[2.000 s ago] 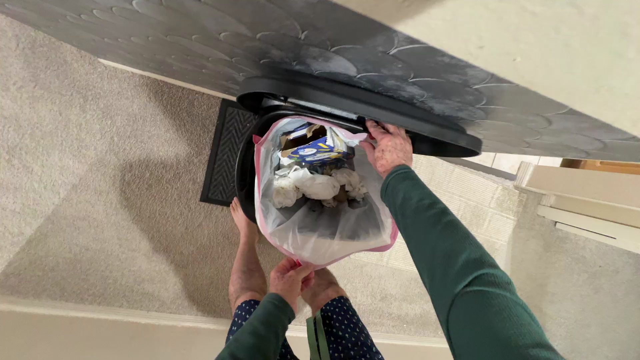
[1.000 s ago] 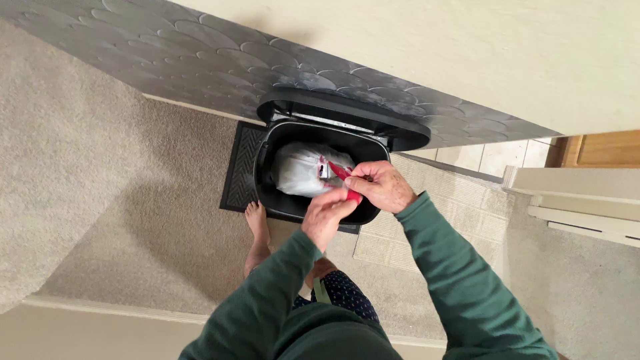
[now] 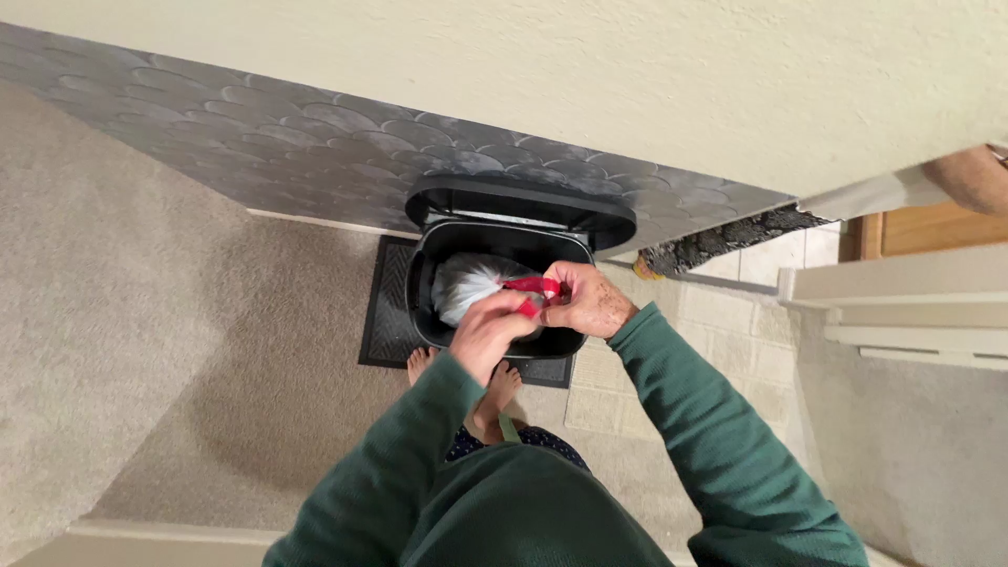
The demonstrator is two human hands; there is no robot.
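Observation:
A white plastic trash bag (image 3: 465, 287), its neck gathered, sits down inside a black trash can (image 3: 417, 303). The can's lid (image 3: 520, 206) stands raised on the wall side. Red drawstrings (image 3: 526, 285) run from the bag's neck into both hands above the can's near right part. My left hand (image 3: 490, 329), slightly blurred, has its fingers closed on a red drawstring. My right hand (image 3: 587, 299) pinches the red drawstring just beside it, with the fingertips of both hands close together. The bag's contents are hidden.
A dark ribbed mat (image 3: 386, 303) lies under the can, on carpet (image 3: 299, 315). Grey scale-patterned wall (image 3: 339, 142) runs behind. At right, another person's arm (image 3: 972, 177) and patterned dark clothing (image 3: 724, 240) show near a wooden cabinet (image 3: 937, 236).
The bag's pink-edged mouth, spread wide two seconds ago with trash showing, is now gathered. Both hands have come together on the red drawstrings. Another person has come into view at right.

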